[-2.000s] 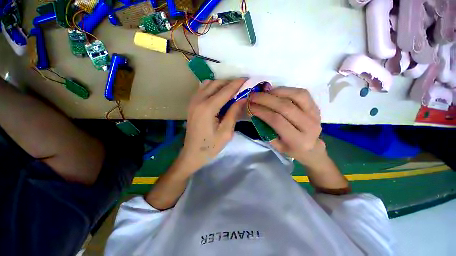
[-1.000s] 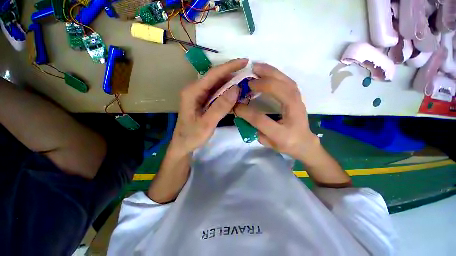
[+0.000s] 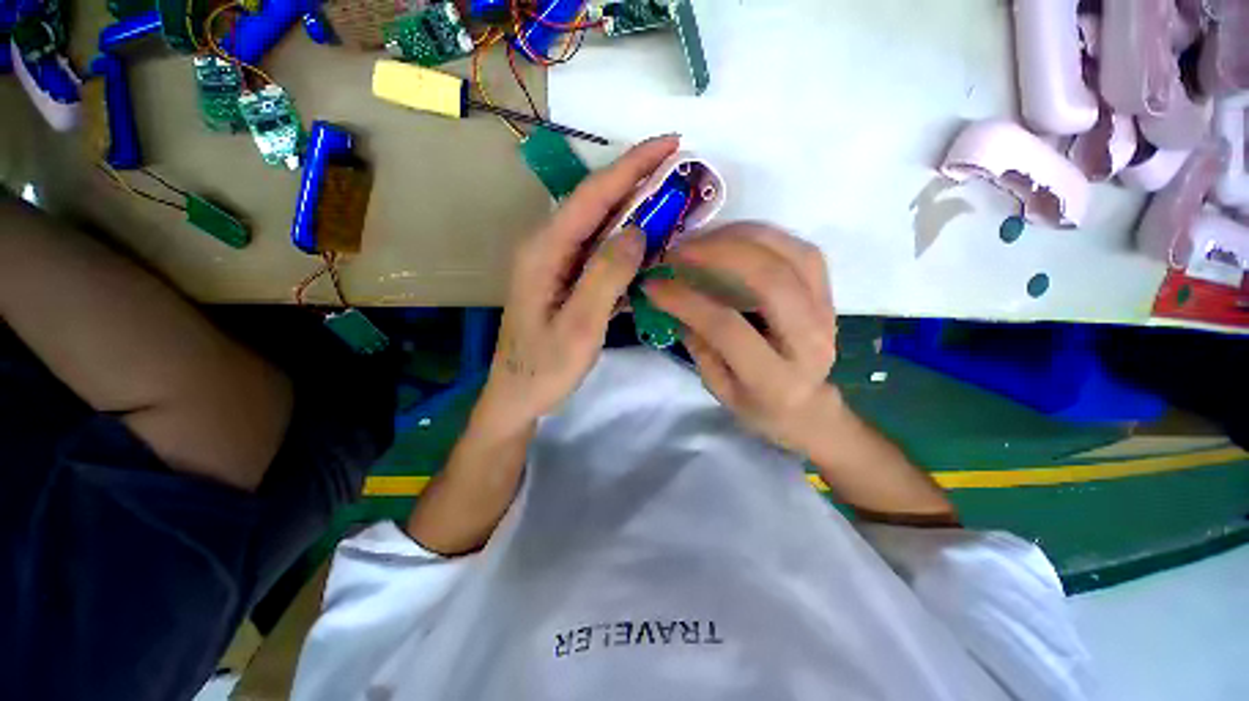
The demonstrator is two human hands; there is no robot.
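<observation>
My left hand (image 3: 555,295) holds a pale pink housing half (image 3: 707,192), its hollow side facing up. A blue battery (image 3: 663,211) lies inside the shell, with my left thumb at its lower end. Thin red wires show beside the battery. My right hand (image 3: 760,308) grips a small green circuit board (image 3: 655,312) by its edge, just below the shell, between thumb and fingers. The shell's lower end is hidden by my hands.
Blue batteries (image 3: 318,185) with wired boards lie at left, near a yellow-handled screwdriver (image 3: 419,89). Pink shells (image 3: 1052,69) are heaped at right, with small green discs (image 3: 1038,285) nearby. A neighbour's arm (image 3: 130,342) is at left. The bench edge runs beyond my wrists.
The shell has turned so its hollow and the battery face up in view. The green board has moved up close to the shell, now in my right fingers.
</observation>
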